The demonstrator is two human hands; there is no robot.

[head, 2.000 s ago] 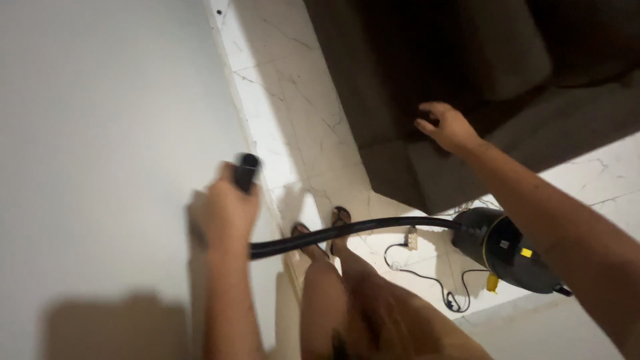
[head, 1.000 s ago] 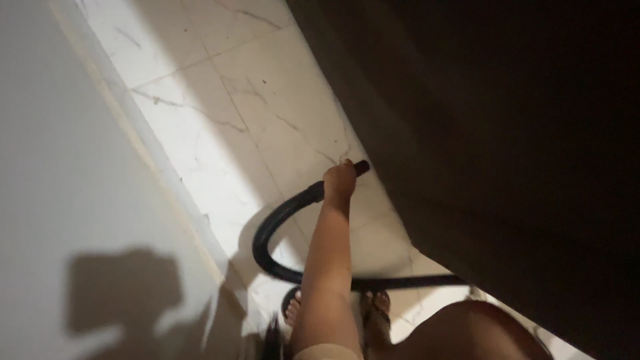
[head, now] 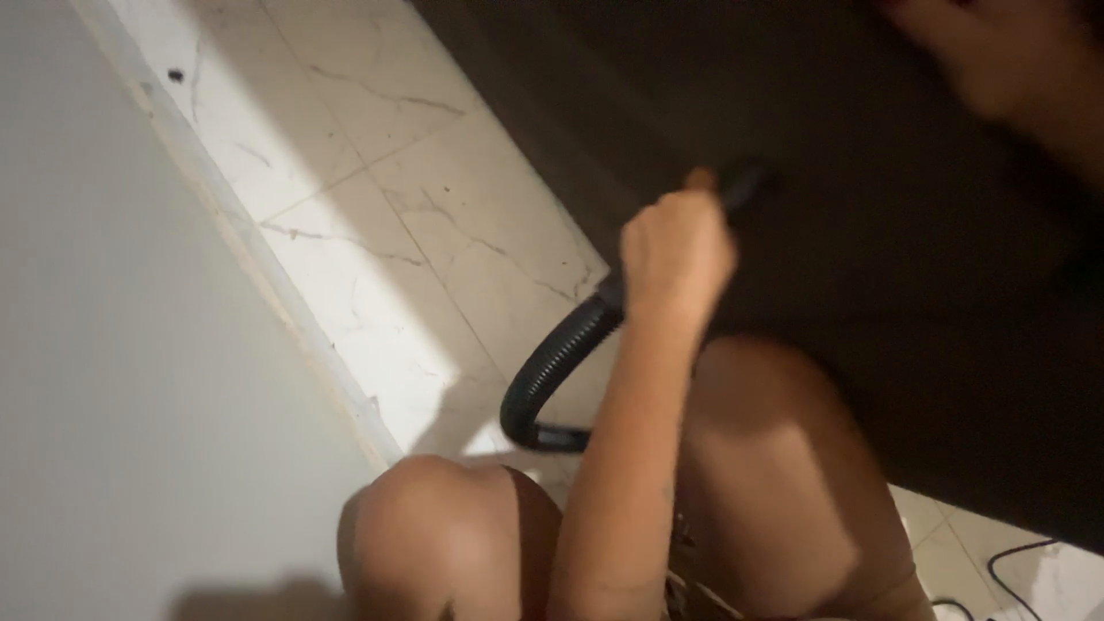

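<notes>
My left hand (head: pixel 679 250) is closed around the black end tube of a vacuum cleaner hose. The tube's tip (head: pixel 749 183) points up and right against the side of a large dark brown upholstered piece (head: pixel 862 259), probably a sofa; whether it touches is blurred. Below the hand the ribbed black hose (head: pixel 552 362) bends in a loop over the floor and passes behind my forearm. At the top right, my right hand (head: pixel 957 43) lies over the dark piece, its fingers partly cut off by the frame edge and dim.
A pale wall (head: pixel 155 345) runs along the left. Marble-patterned floor tiles (head: pixel 414 172) lie between it and the dark piece, with a small dark speck (head: pixel 176 76) near the wall. My bent knees are at the bottom. A black cord (head: pixel 1005 565) lies at the lower right.
My left hand has moved with the hose end from beside the wall to the dark piece. My right hand, out of view one second ago, shows again. My knees are now bent up into view.
</notes>
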